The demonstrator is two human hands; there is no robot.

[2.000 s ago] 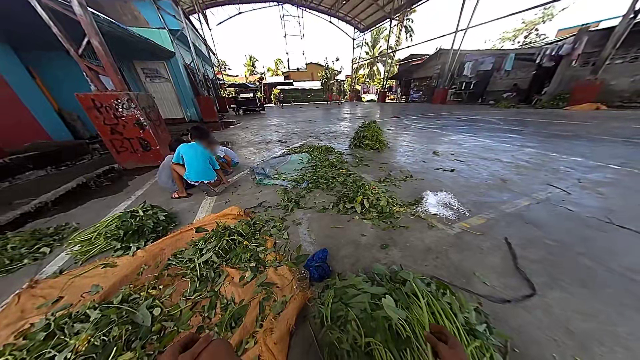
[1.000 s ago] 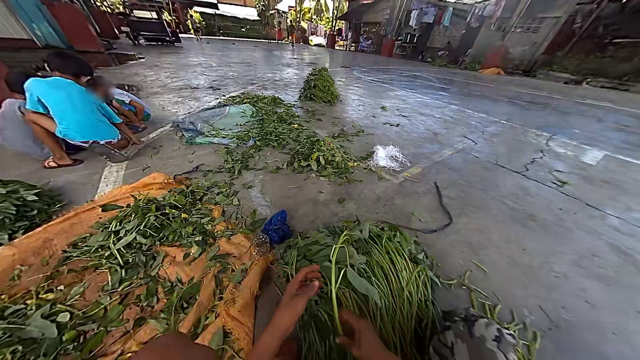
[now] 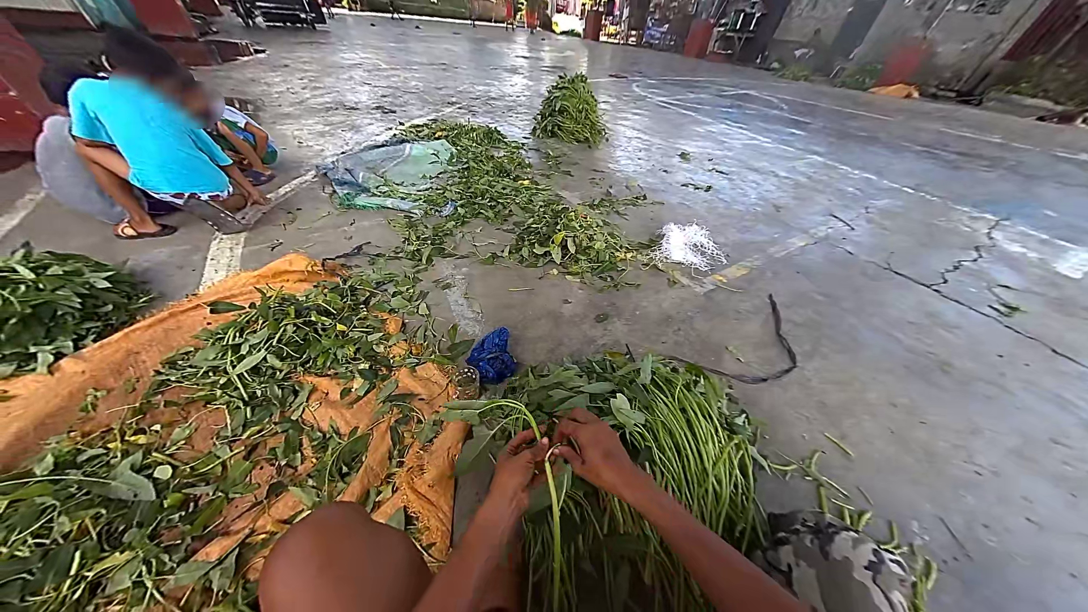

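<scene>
My left hand [image 3: 518, 466] grips a long green leafy stem [image 3: 554, 518] whose upper end arches to the left. My right hand [image 3: 591, 446] meets it at the stem, its fingertips pinched close to the left fingertips; whether they hold the stem or a leaf stalk is hard to see. Under and beside both hands lies a large heap of long-stemmed leafy greens [image 3: 697, 433], stems lying toward the right. Left of my hands, loose leaves and stems [image 3: 280, 340] are spread over an orange cloth sheet [image 3: 110, 365]. My bare knee shows below.
A crumpled blue plastic bag [image 3: 491, 355] lies ahead, with a dark cord [image 3: 786, 340] to its right. Beyond are scattered greens [image 3: 493, 178], a translucent plastic sheet [image 3: 395, 166], white shredded strands [image 3: 688, 246] and a greens pile [image 3: 569, 110]. People crouch at left, one in a blue shirt [image 3: 149, 136].
Two seconds ago my hands were apart, the right one over the heap. One second ago a stem was between them; now they have come together on it. The view has turned and tilted down.
</scene>
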